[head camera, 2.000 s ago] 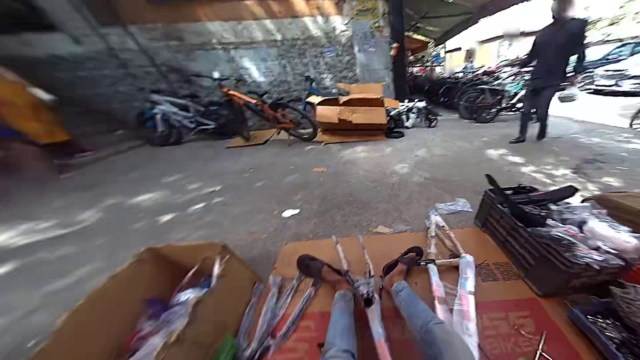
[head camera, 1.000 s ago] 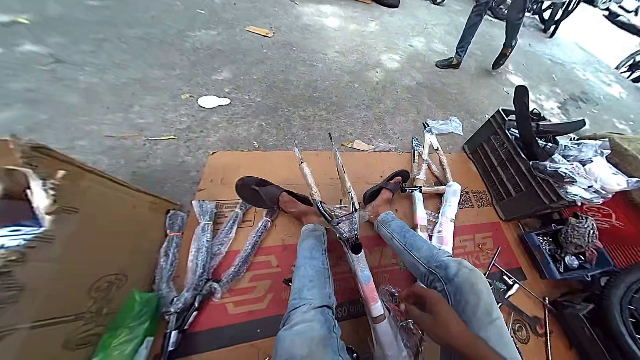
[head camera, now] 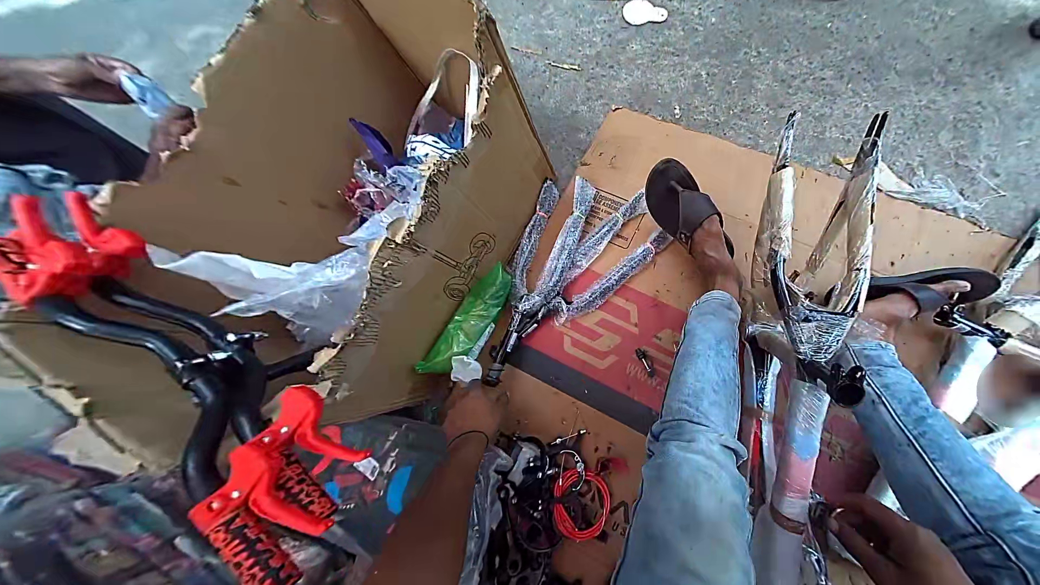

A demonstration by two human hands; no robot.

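My left hand (head camera: 474, 413) is low beside the cardboard box, at the white end of a green plastic bag (head camera: 471, 321) and near the black steerer ends of several bubble-wrapped forks (head camera: 565, 252). Its fingers are partly hidden. A plastic-wrapped bicycle frame (head camera: 800, 455) lies between my legs, its stays pointing away from me. By its tube, low at the right, my right hand (head camera: 890, 540) has bent fingers at a small dark part; whether it grips that part is unclear. Coiled red cable (head camera: 581, 504) and black bicycle parts (head camera: 524, 504) are right of my left forearm.
Black handlebars (head camera: 207, 406) with red brake levers stand at the left, before a torn cardboard box (head camera: 325, 122) holding plastic wrapping. Beyond it, another person's hands (head camera: 106, 77) hold a light blue item. Flat cardboard (head camera: 626, 154) lies under my sandaled feet. Another wrapped frame is at the right edge.
The view has swung down and left. My left hand has come into view beside the forks. My right hand remains by the frame tube.
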